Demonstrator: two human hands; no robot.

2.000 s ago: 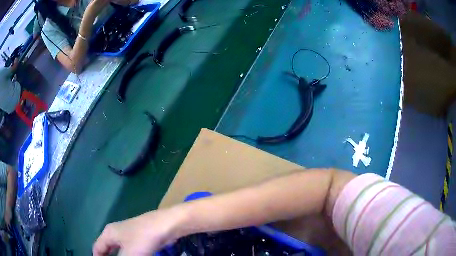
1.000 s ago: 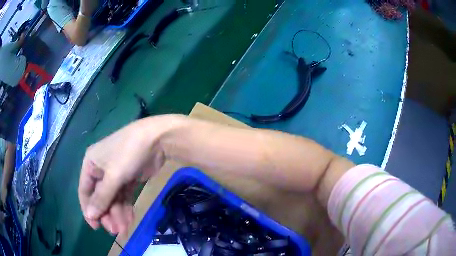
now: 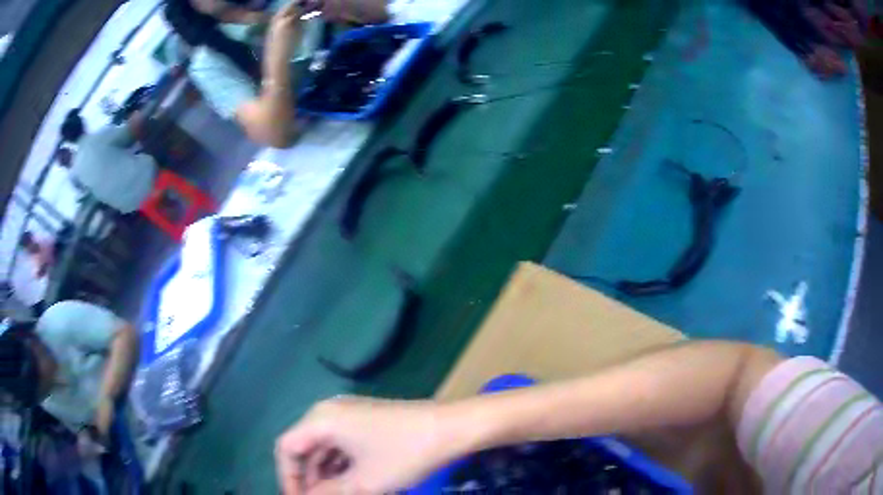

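Observation:
My right hand (image 3: 358, 450) is at the bottom, left of the near blue tray (image 3: 508, 384). Its fingers are curled and blurred; I cannot tell if they hold anything. My forearm crosses over the tray and hides its middle. Small dark shiny parts (image 3: 552, 472) show in the tray below the arm. The tan cardboard sheet (image 3: 562, 319) lies beneath the tray. A black crescent piece (image 3: 399, 338) lies on the green belt above my hand. My left hand is out of the picture.
More black crescents (image 3: 366, 193) lie along the belt (image 3: 465, 251). A tied black bundle (image 3: 699, 242) and white plastic bits (image 3: 789, 311) lie on the teal surface. Across the belt are a coworker's blue tray (image 3: 416, 48), a blue tray with white contents (image 3: 218, 280), a clear bag (image 3: 169, 392) and coworkers.
The view has swung, so the scene sits farther right and lower than a second ago. My forearm now covers more of the near tray, and my hand is lower in the picture.

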